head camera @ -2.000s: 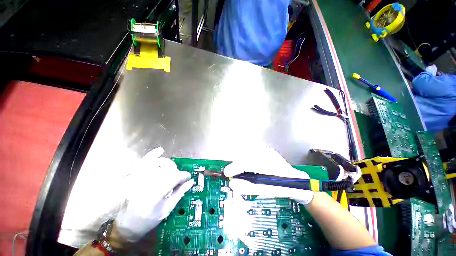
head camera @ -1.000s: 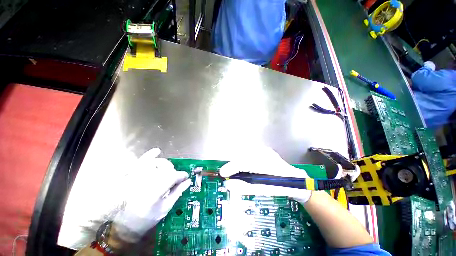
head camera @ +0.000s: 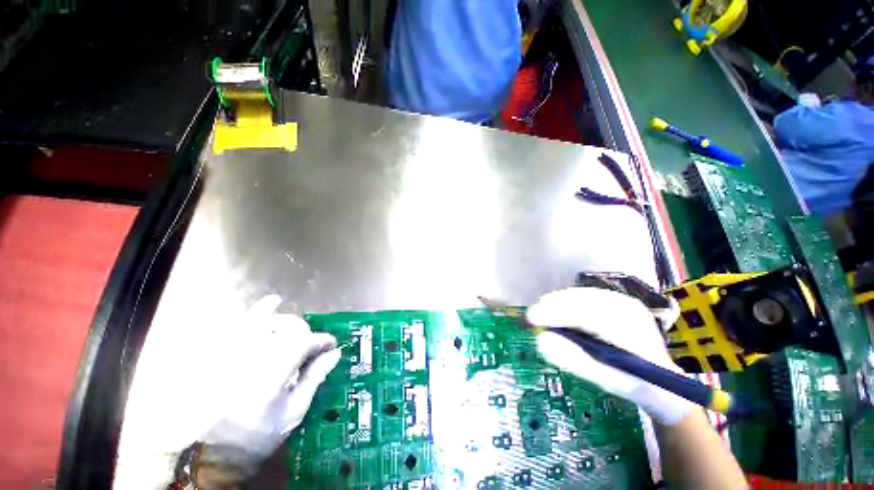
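Observation:
A green circuit board [head camera: 470, 412] lies with its solder side up on the shiny metal plate [head camera: 335, 211], cut off by the bottom edge. My right hand [head camera: 613, 345], in a white glove, holds a soldering iron [head camera: 637, 366] with a dark and yellow handle. Its thin tip points left near the board's far edge. My left hand [head camera: 259, 373], in a white glove, is at the board's left edge with fingertips pinched together. A short thin strand of solder wire [head camera: 347, 344] shows at these fingertips.
A solder reel on a yellow base [head camera: 244, 81] stands far left. Side cutters [head camera: 616, 189] lie far right. A fan in a yellow-black frame [head camera: 767, 311] is at right. A conveyor [head camera: 652, 77] carries boards and a blue-and-yellow tool [head camera: 697, 141]. A red-lined tray [head camera: 62, 335] is left. People in blue sleeves are beyond.
My right hand and the iron have moved right, away from the pads near my left fingertips. My left hand has shifted slightly left. The whole view has shifted a little.

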